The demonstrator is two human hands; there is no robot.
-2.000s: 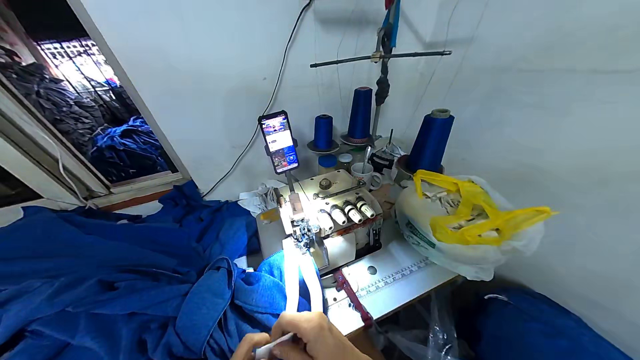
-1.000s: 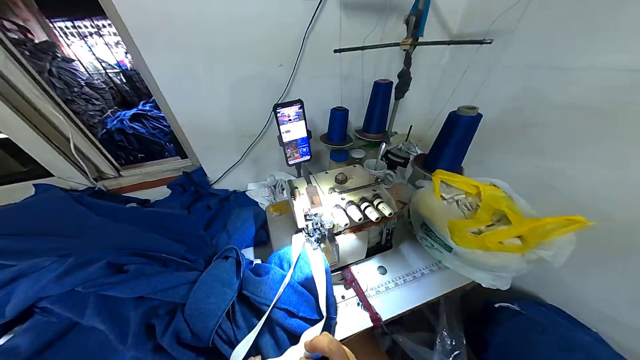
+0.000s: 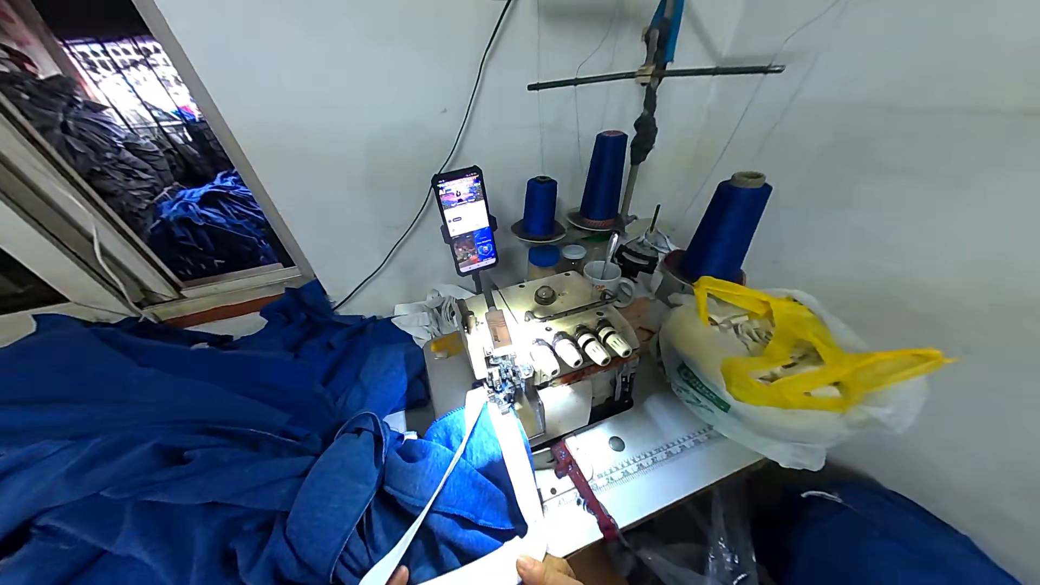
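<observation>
An overlock sewing machine [image 3: 544, 325] stands lit on its table, with white fabric strips [image 3: 513, 463] running from the needle area toward me. At the bottom edge my right hand [image 3: 548, 570] pinches the wide white strip between thumb and fingers. Only a fingertip of my left hand [image 3: 399, 577] shows, beside the lower end of the narrower strip; its grip is hidden. Blue denim fabric [image 3: 455, 487] lies under and beside the strips, left of the machine's presser foot area.
A large heap of blue denim [image 3: 162, 422] covers the left side. A phone [image 3: 465, 219] on a holder stands behind the machine, near blue thread cones [image 3: 727, 223] and a mug [image 3: 603, 275]. A plastic bag with yellow handles [image 3: 788, 374] sits at the table's right.
My hands have moved down toward the bottom edge, away from the machine. The white strips, close together two seconds ago, now spread apart. The view has shifted somewhat.
</observation>
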